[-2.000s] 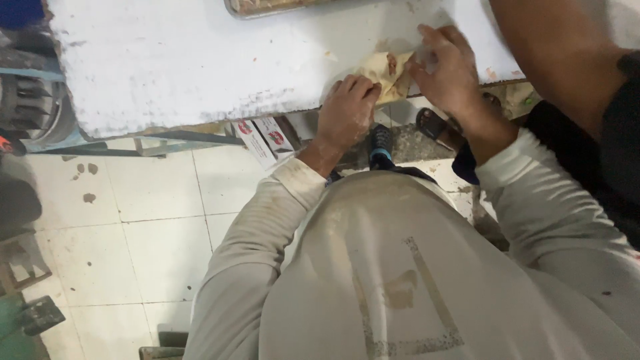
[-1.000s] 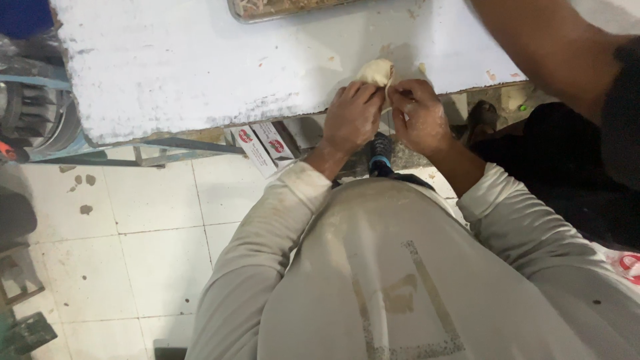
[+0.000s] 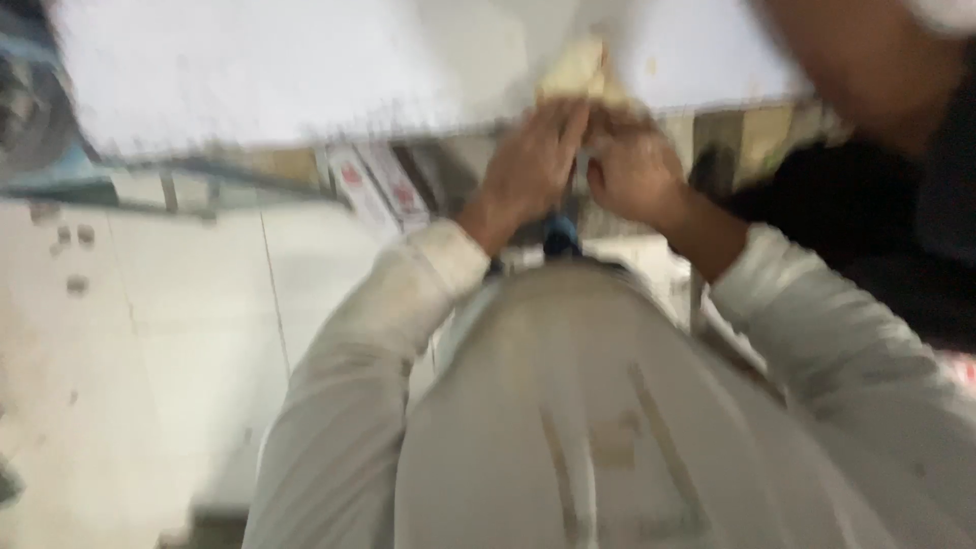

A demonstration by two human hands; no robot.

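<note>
A pale yellow piece of what looks like dough (image 3: 576,72) is at the front edge of a white tabletop (image 3: 267,69), with a darker, brownish patch on its right side. My left hand (image 3: 534,156) grips its near left side, fingers together. From the right, my right hand (image 3: 637,164) has its fingers bent around the near right side, close beside the left one. Both hands are at the table edge. The view is blurred, and the fingertips are partly hidden by the hands and the piece.
Another person's bare arm (image 3: 862,69) reaches in at the upper right, beside dark clothing. Printed boxes (image 3: 374,183) lie below the table edge. A metal bar (image 3: 259,183) runs under the table at the left, near a round machine part (image 3: 19,107). Tiled floor lies below.
Two seconds ago my right hand was raised with fingers spread; it has since closed in beside my left hand on the piece. The view has shifted, and the tray at the top is out of it.
</note>
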